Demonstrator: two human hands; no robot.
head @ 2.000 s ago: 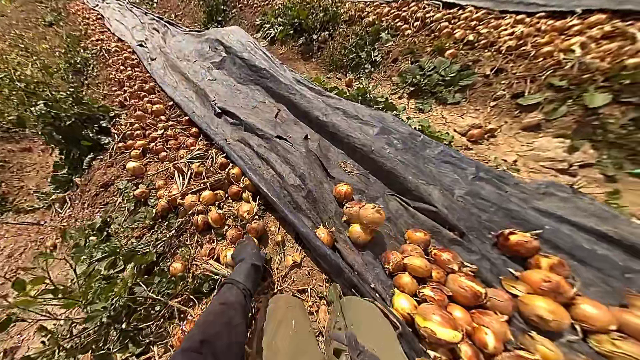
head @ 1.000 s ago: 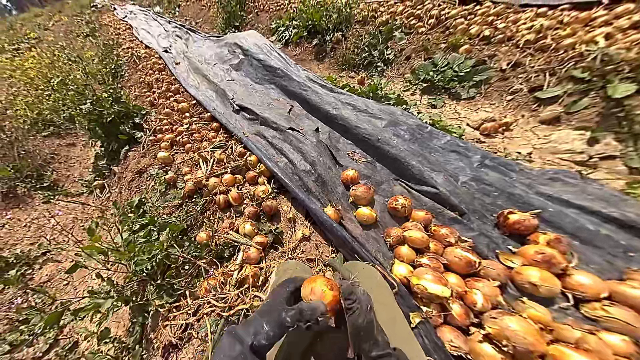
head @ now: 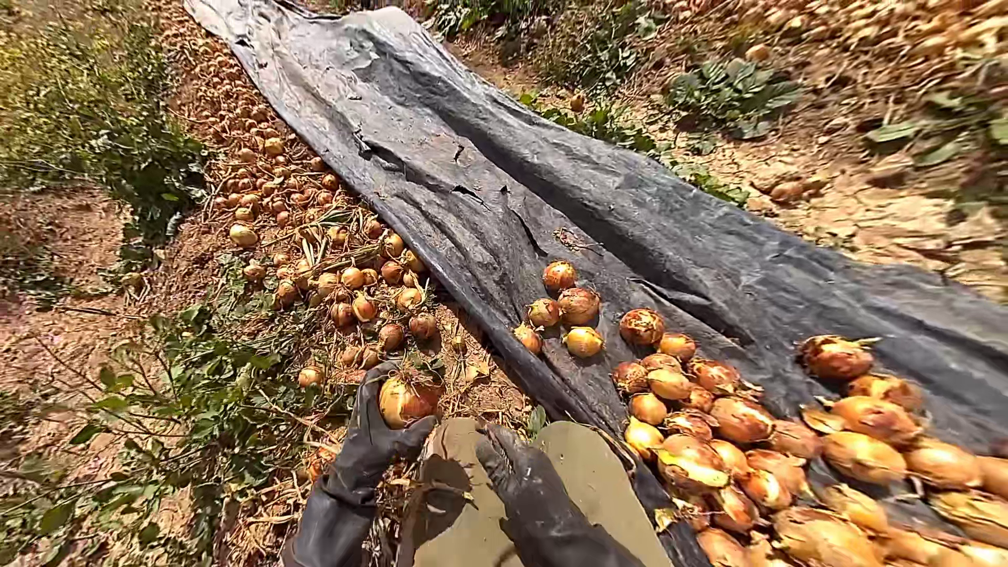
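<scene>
In a black rubber glove, my left hand (head: 376,441) holds a yellow onion (head: 408,400) with its roots turned up, just above the left edge of my knees. My right hand (head: 524,476), gloved alike, is over the knees with nothing in it, its fingers close together and partly curled. To its right, many cleaned onions (head: 740,419) lie piled on a dark plastic sheet (head: 488,181). A few more onions (head: 579,306) rest on the sheet apart from the pile.
A long row of onions with dry tops (head: 362,307) runs along the sheet's left edge. Green weeds (head: 213,394) grow at the left. Cracked soil, leafy plants (head: 732,94) and another onion row (head: 929,31) lie beyond the sheet.
An onion was between both hands one second ago; now an onion is in my left hand alone, farther left, and the hands are apart. One more onion lies near the upper edge of the pile than two seconds ago.
</scene>
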